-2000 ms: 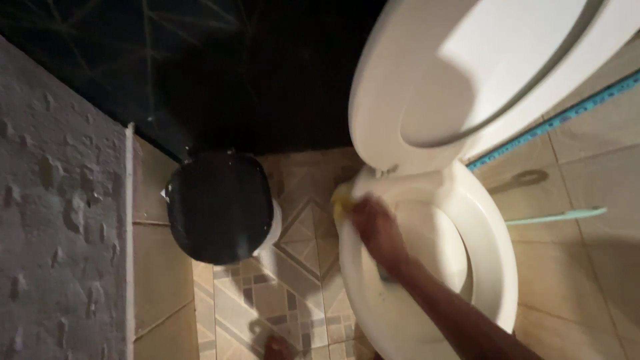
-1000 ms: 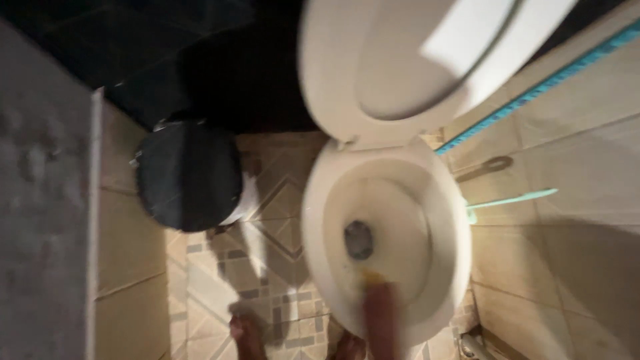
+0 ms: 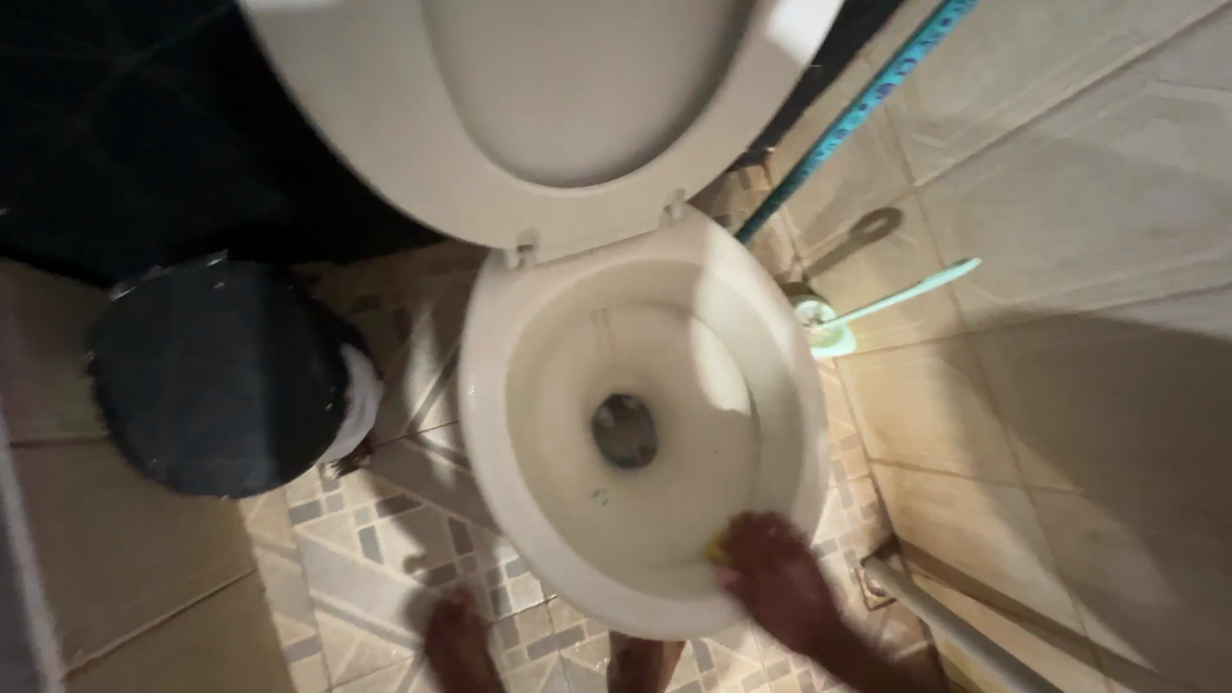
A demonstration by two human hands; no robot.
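Observation:
My right hand reaches in from the lower right and lies over the front right rim of a white toilet bowl. Its fingers are closed on a small yellow sponge or cloth, mostly hidden by the hand, at the bowl's inner wall. Dark water stands in the drain, and a few small greenish specks lie on the bowl's surface near it. The raised seat and lid lean back above the bowl. My left hand is not in view.
A black-lidded bin stands left of the toilet. On the right are a pale green toilet brush in its holder, a blue patterned pole, a tiled wall and a pale pipe. Bare feet show at the bottom.
My right hand has moved from the left rim near the seat hinge, past the front of the bowl, to the front right rim, still with the yellow thing. The view has shifted closer over the bowl.

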